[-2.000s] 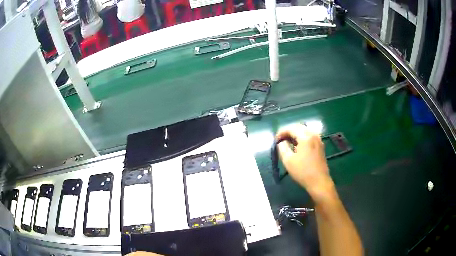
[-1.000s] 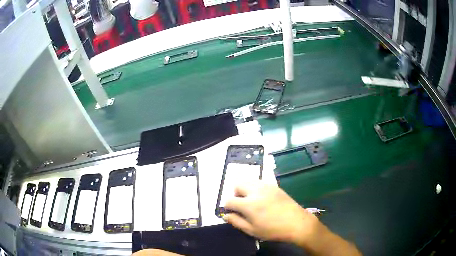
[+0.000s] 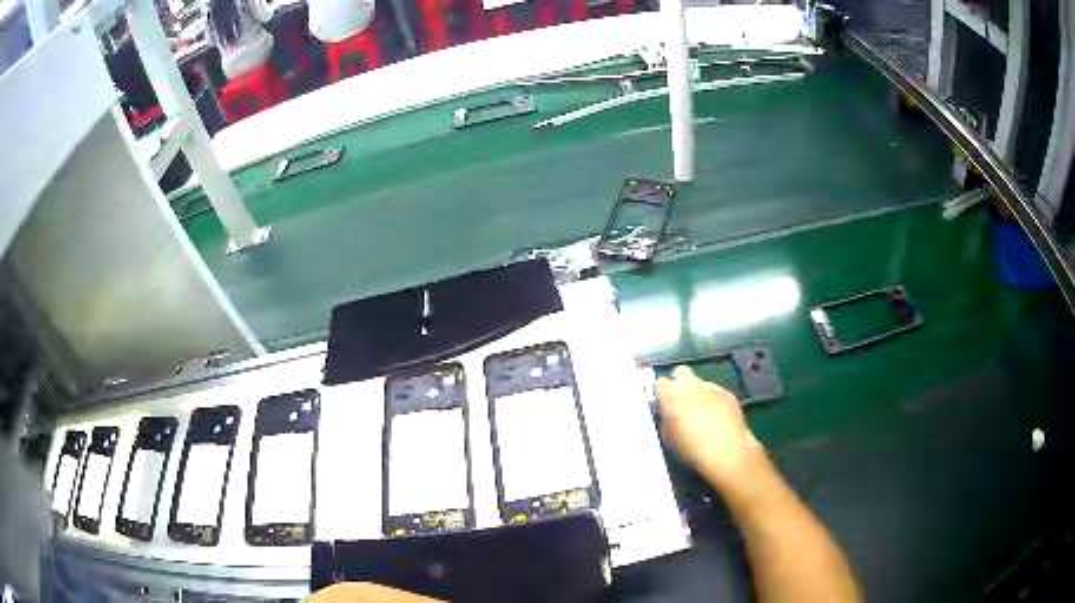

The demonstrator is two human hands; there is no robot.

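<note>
Several black phone middle frames lie side by side on the white infeed belt (image 3: 631, 412); the rightmost frame (image 3: 545, 433) has another frame (image 3: 427, 450) to its left. My right hand (image 3: 698, 422) is at the left end of a frame (image 3: 760, 375) on the green conveyor (image 3: 872, 412); its fingertips touch or cover that end, and whether they grip it is unclear. My left hand (image 3: 371, 595) shows only as a sliver at the bottom edge, by the near black flap (image 3: 472, 560); its fingers are hidden.
Another frame (image 3: 866, 320) lies further right on the conveyor. A far black flap (image 3: 436, 318) edges the belt. A set-aside frame (image 3: 638, 220) lies beside clear scraps (image 3: 566, 257). A white post (image 3: 679, 106) stands behind. The machine housing (image 3: 118, 224) is at left. People sit on red stools beyond.
My right hand has left the rightmost frame on the white belt and moved right to the conveyor frame. The rightmost belt frame now sits closer to its neighbour. The farther conveyor frame has moved left.
</note>
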